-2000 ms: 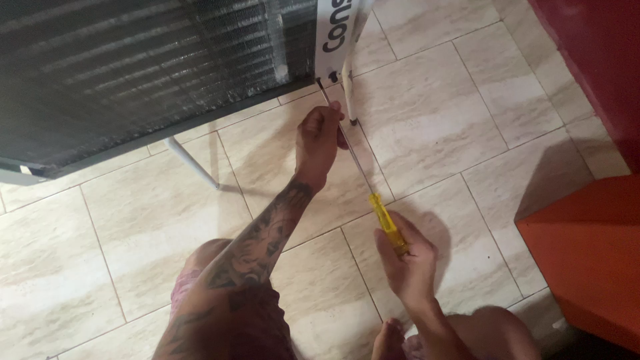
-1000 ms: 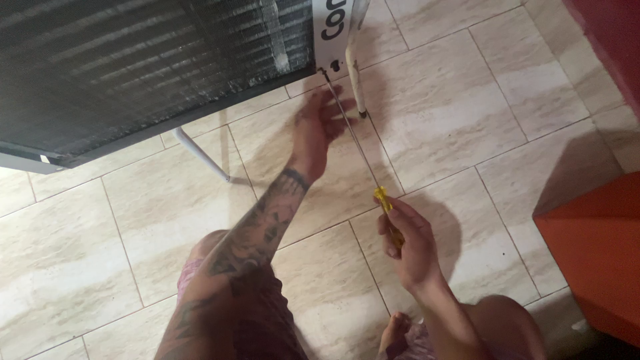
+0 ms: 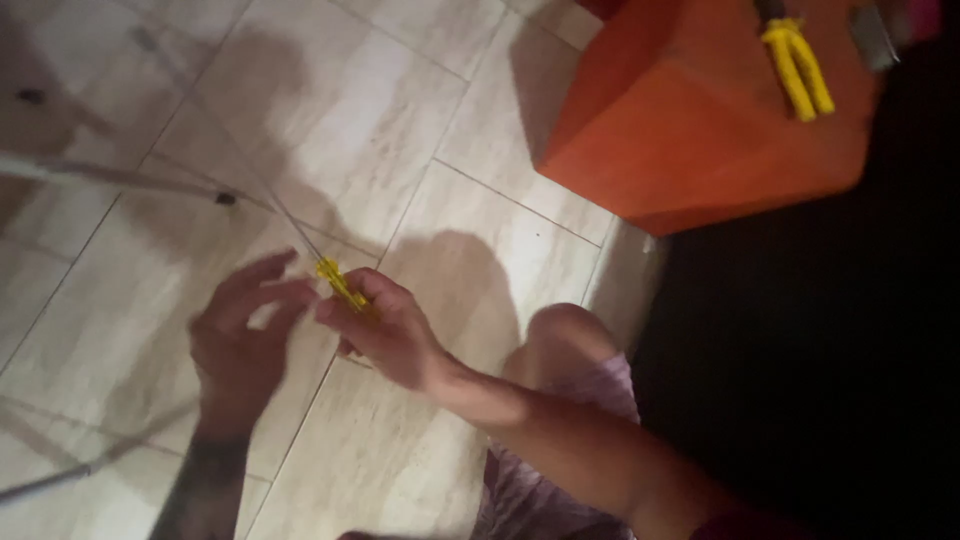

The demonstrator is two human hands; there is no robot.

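Note:
My right hand (image 3: pixel 390 322) grips the yellow handle of a long screwdriver (image 3: pixel 343 285). Its thin metal shaft points up and left over the floor, and a blurred dark shape shows near its far end. Just left of the handle is my left hand (image 3: pixel 247 330), fingers apart and curled, holding nothing. Its fingertips are close to the handle; whether they touch it I cannot tell. Yellow-handled pliers (image 3: pixel 801 71) lie on an orange surface at the upper right.
An orange box-like object (image 3: pixel 690 127) stands at the upper right, with a blurred metal item (image 3: pixel 874 37) on it. Pale metal legs (image 3: pixel 112 176) reach in from the left over the tiled floor (image 3: pixel 420 217). My knee is at lower centre.
The view has swung far to the right; the dark grille panel is out of sight and the pliers have come into view. My left hand is now near the screwdriver handle, no longer by the shaft's far end.

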